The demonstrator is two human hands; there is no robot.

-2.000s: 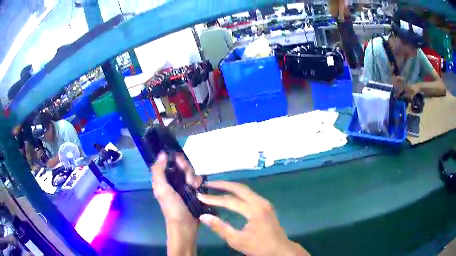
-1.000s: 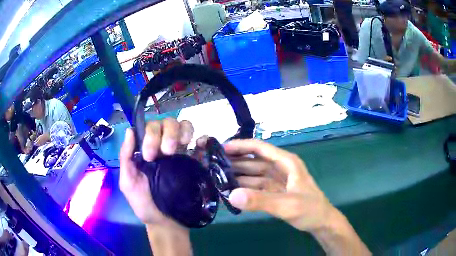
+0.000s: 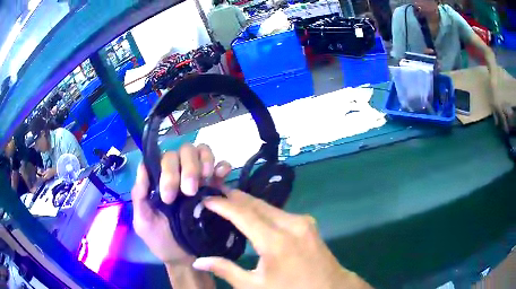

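Observation:
Black over-ear headphones point(image 3: 214, 83) are held up above the green belt, with the arched headband at the top. My left hand point(image 3: 164, 209) grips the left ear cup point(image 3: 209, 228), its fingers curled over the top and its palm along the outer side. My right hand point(image 3: 283, 240) lies in front of that cup, its fingertips touching the cup's face and its thumb apart near the lower edge. The other ear cup point(image 3: 274, 183) hangs at the right, partly behind my right hand, with a small white mark on it.
The green belt point(image 3: 396, 186) runs across the view. Beyond it lie a ragged white sheet point(image 3: 334, 115) and a blue tray point(image 3: 421, 115) with clear bags. A person point(image 3: 452, 39) reaches toward the belt at the right. A pink-violet light point(image 3: 102, 234) glows at the left.
Both ear cups now show, one beside the other, under the raised headband. My right hand has moved from the cups' right side to the left cup's face. The person at the right has reached toward the belt.

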